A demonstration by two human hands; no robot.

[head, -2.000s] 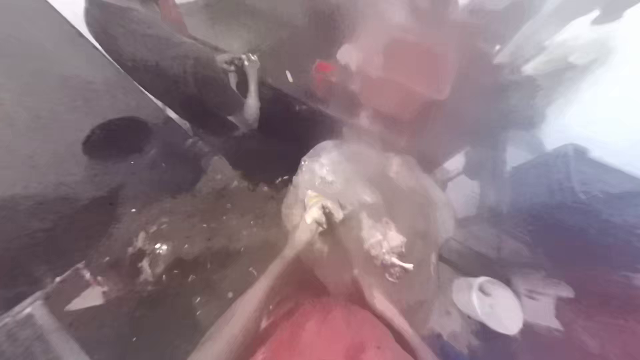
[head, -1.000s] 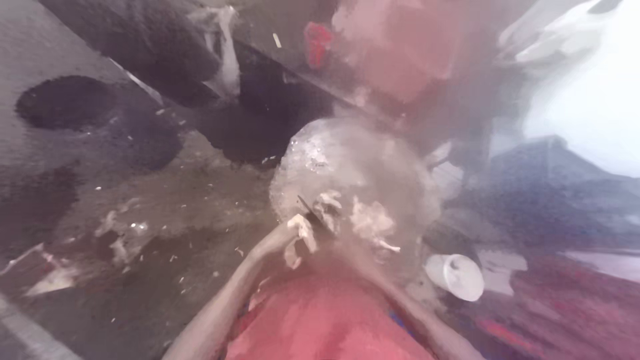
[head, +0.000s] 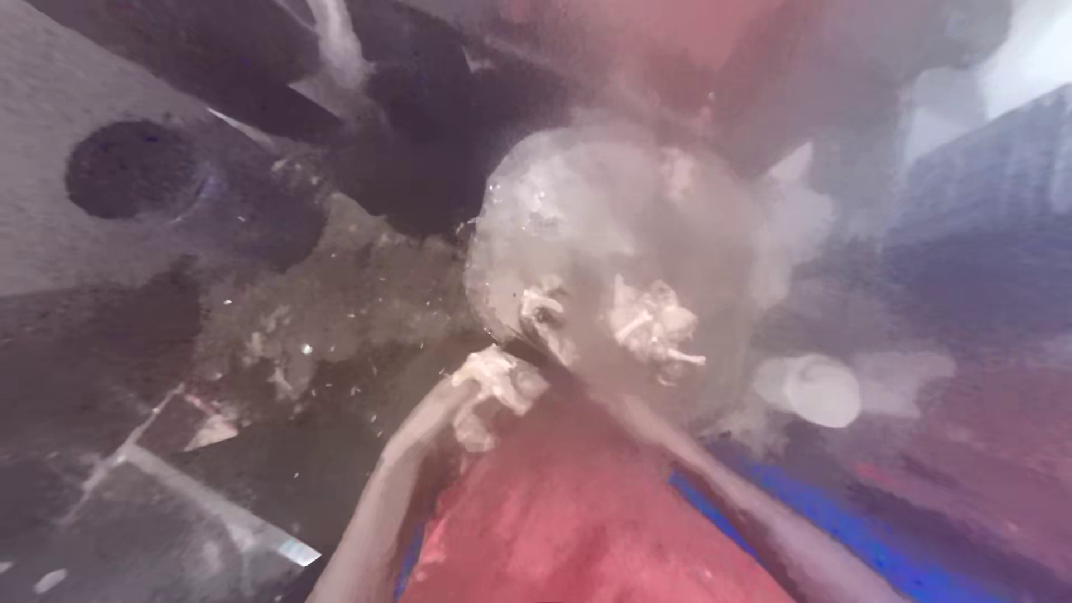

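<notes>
A pale, round surface (head: 586,201), perhaps a block or a board, lies in front of me under haze. Several pale, ragged pieces (head: 653,322) rest in a small heap on its right part. At its near left edge my left hand (head: 498,385) is curled, close to my red clothing; what its fingers hold is unclear. My right hand (head: 557,335) reaches in from the right, and its outline is blurred. A thin dark strip (head: 523,342), possibly a blade, shows between the hands. I cannot tell which hand holds it.
A white cup-like container (head: 821,390) lies to the right. Debris (head: 280,343) litters the dark ground on the left, near a pale bar (head: 218,502). A dark round object (head: 134,170) is at the upper left, and another person's limb (head: 335,42) shows at the top.
My left hand has drawn back from over the round surface to its near edge, closer to my body. The pale heap stays on the right part of the surface.
</notes>
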